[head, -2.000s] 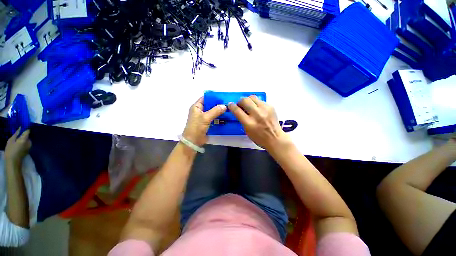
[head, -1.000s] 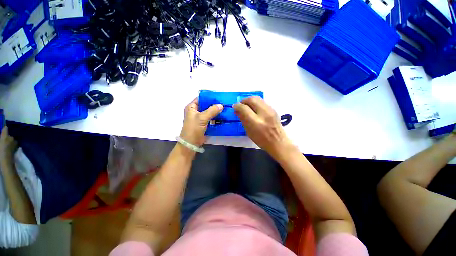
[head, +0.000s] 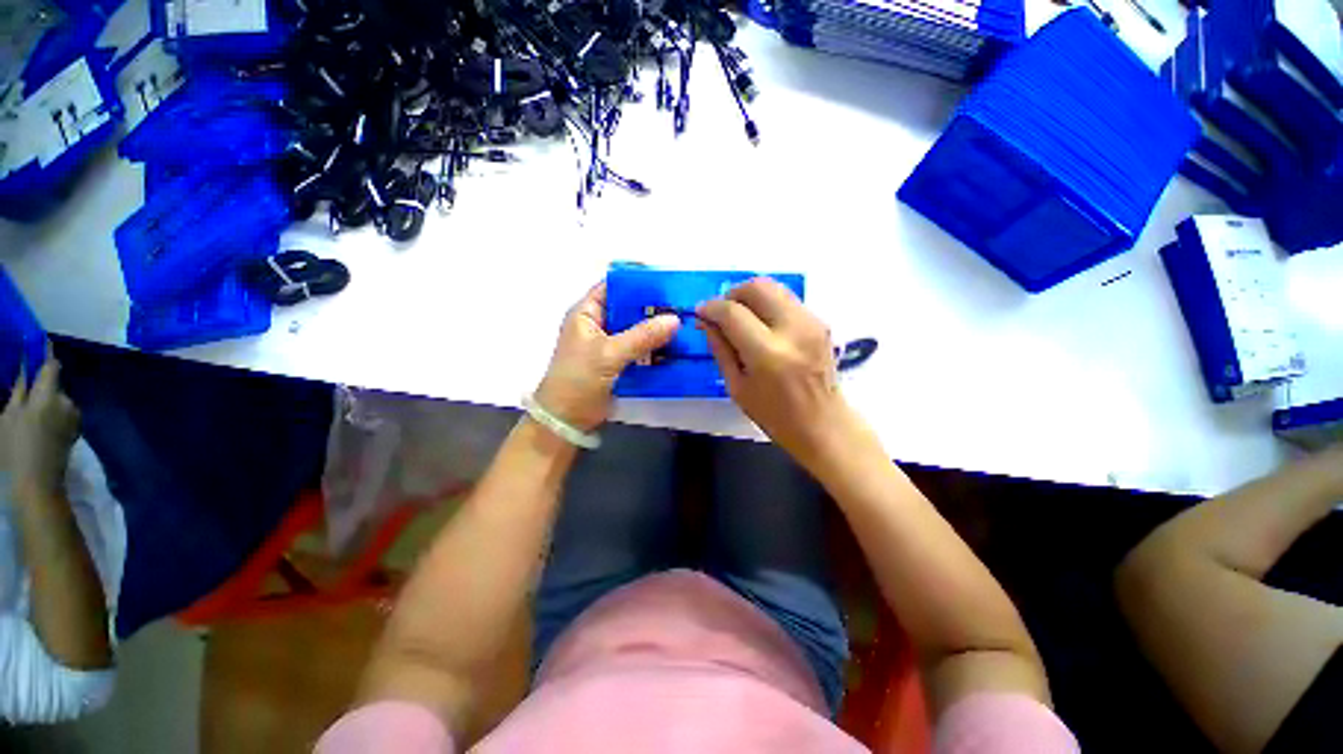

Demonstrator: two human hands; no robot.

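Note:
A bright-blue blister tray (head: 704, 287) lies flat at the table's near edge in front of me. My left hand (head: 592, 354) holds its left side, with the thumb over the tray. My right hand (head: 773, 354) covers the tray's right part, its thumb and fingertips pinching a black cable (head: 684, 354) that runs across the tray. Small metal-tipped connectors show at the tray's left, beside my left thumb. A black cable loop (head: 856, 354) sticks out beyond my right hand. The cable under my right hand is hidden.
A black cable pile (head: 486, 89) lies at the far left-centre. Filled blue trays (head: 199, 243) overlap at left beside a cable bundle (head: 299, 274). A tall tray stack (head: 1053, 155) and white-and-blue boxes (head: 1237, 302) stand at right. Other people's arms show at both sides.
The view has shifted slightly. Both connector ends now show beside my left thumb, and my right fingers have moved a little on the cable. The left neighbour's blue tray shows more.

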